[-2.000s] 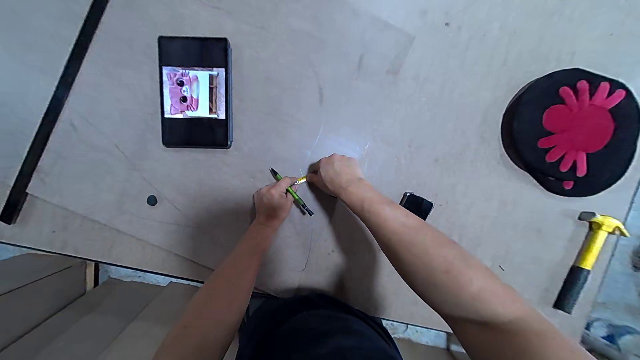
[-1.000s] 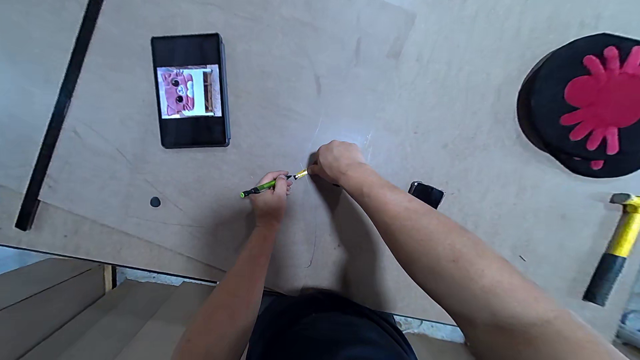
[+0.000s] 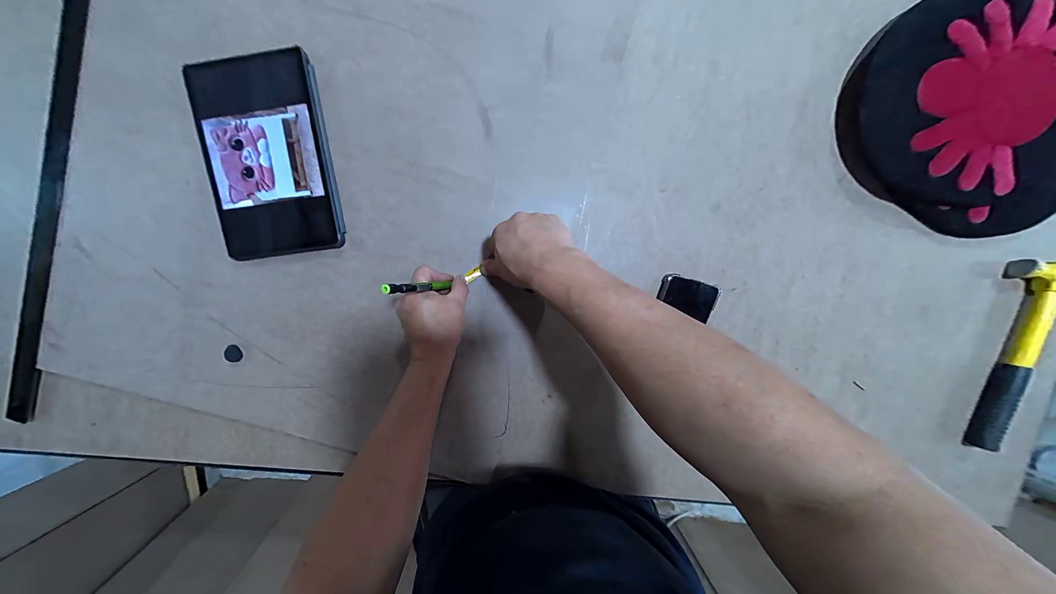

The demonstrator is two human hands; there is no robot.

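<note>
My left hand (image 3: 432, 309) grips a green and black pen (image 3: 417, 288), which lies nearly level across the fingers, its green end pointing left. From its right end a short yellow strip (image 3: 473, 274), perhaps a measuring tape, spans the small gap to my right hand (image 3: 530, 247). That hand is closed on the board, its fingertips at the strip's right end; what else it may hold is hidden under the knuckles. A small black device (image 3: 690, 298) lies beside my right forearm, which partly covers it.
A tablet (image 3: 278, 229) showing a pink cat picture lies at upper left. A black round cushion-like item with a pink hand shape (image 3: 990, 91) is at upper right, above a yellow and black hammer (image 3: 1027, 330). A dark disc (image 3: 233, 353) and a black bar (image 3: 51, 206) are at left.
The pen in my left hand has turned from steeply slanted to nearly level. My right hand has stayed closed at the yellow strip. The view has shifted somewhat.
</note>
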